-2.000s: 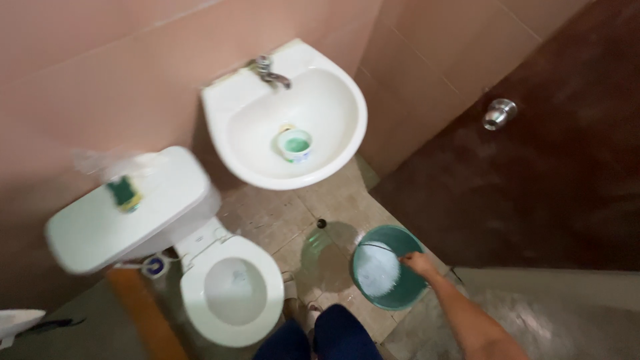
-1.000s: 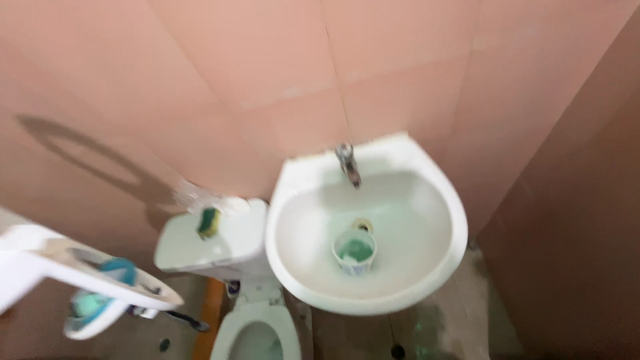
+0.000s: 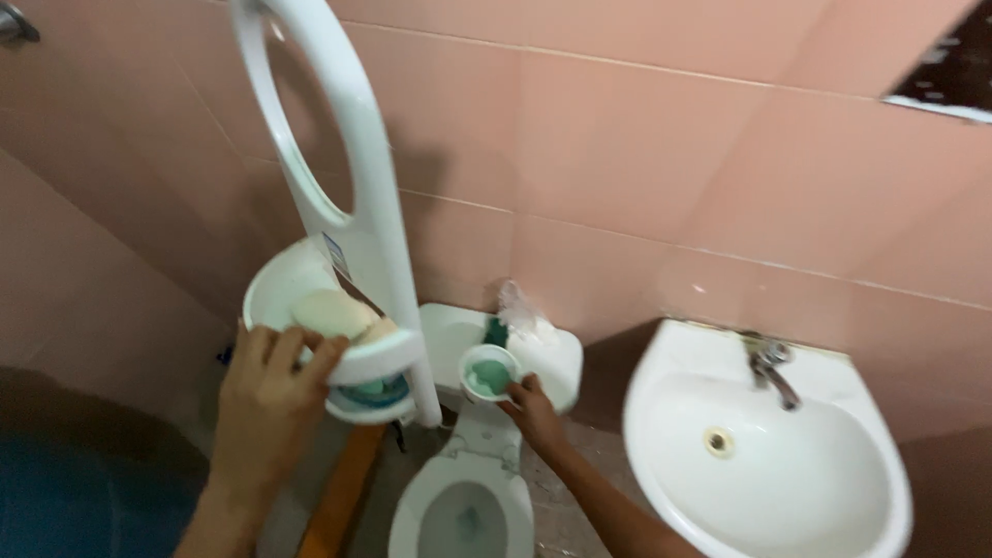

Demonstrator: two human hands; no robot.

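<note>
My left hand (image 3: pixel 275 380) has its fingers closed over the rim of a round shelf on a white plastic bathroom rack (image 3: pixel 372 155) with an oval opening. Pale soap bars (image 3: pixel 333 314) lie in that upper shelf, and a blue and green item (image 3: pixel 376 390) sits in the tier below. In my right hand (image 3: pixel 535 411) is a small white plastic cup (image 3: pixel 490 372) with green contents, gripped at its rim. The cup is above the front of the toilet tank lid, right of the rack.
A green scouring sponge (image 3: pixel 495 332) and a clear plastic bag (image 3: pixel 518 306) lie on the toilet tank (image 3: pixel 570 364). Below is the open toilet bowl (image 3: pixel 463 496). A white washbasin (image 3: pixel 775 480) with a metal faucet (image 3: pixel 775 372) stands at right. Pink tiled wall (image 3: pixel 620 155) runs behind.
The cup, in the washbasin in both earlier frames, is now in my right hand. My left hand has come onto the rack. The view has swung left.
</note>
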